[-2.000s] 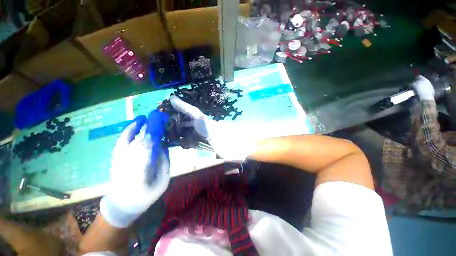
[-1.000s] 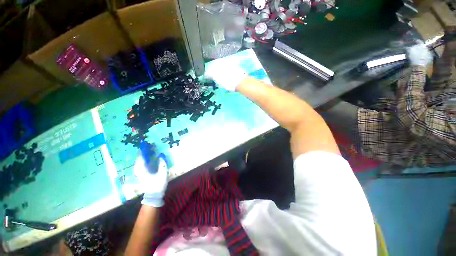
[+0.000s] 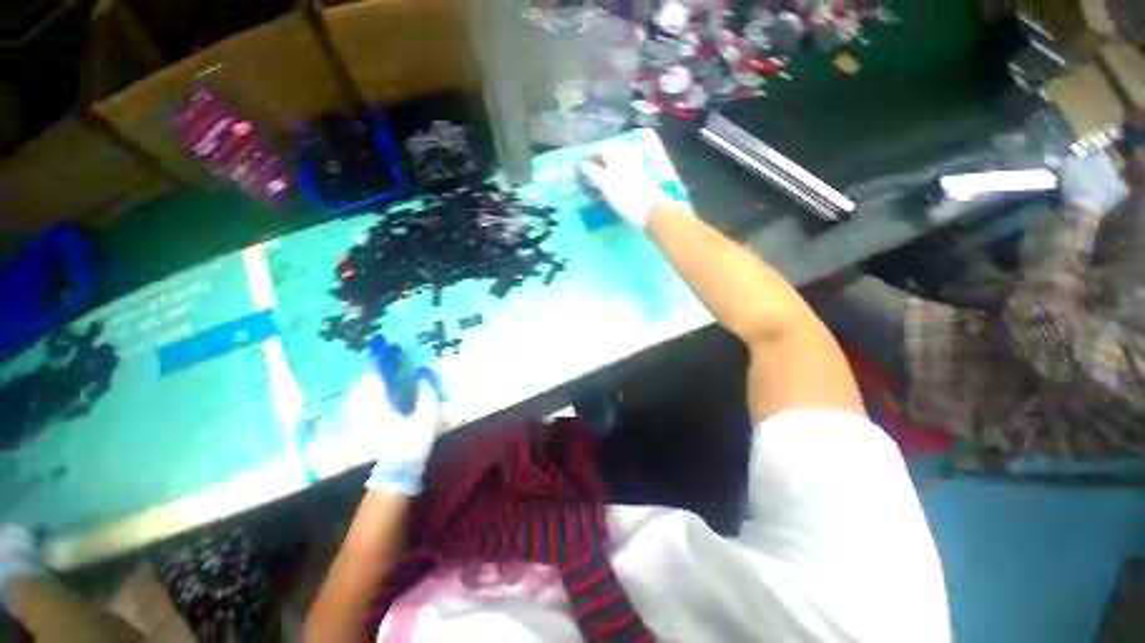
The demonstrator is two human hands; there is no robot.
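Observation:
A heap of small black parts (image 3: pixel 427 251) lies on the turquoise mat, with a silvery patch of small pieces at its right. A few black parts (image 3: pixel 442 334) lie loose below it. My left hand (image 3: pixel 402 421), in a white glove with blue fingertips, is at the mat's near edge below the heap, fingers apart, with nothing visible in it. My right hand (image 3: pixel 622 189), in a white glove, is at the mat's far right, beyond the heap. Its fingertips are blurred at a small dark spot; I cannot tell if it holds anything.
A blue bin (image 3: pixel 348 163), cardboard boxes (image 3: pixel 214 107) and a clear bag (image 3: pixel 575 82) stand behind. Discs with red wires (image 3: pixel 728 57) and a long silvery bar (image 3: pixel 779 166) lie right. A neighbour's gloved hand (image 3: pixel 1095 183) holds a white bar. Another gloved hand (image 3: pixel 18 553) is lower left.
My hands were together around a dark assembly, then parted. My right hand has since moved right from beside the post. A neighbour's gloved hand has appeared at lower left. The view has shifted slightly.

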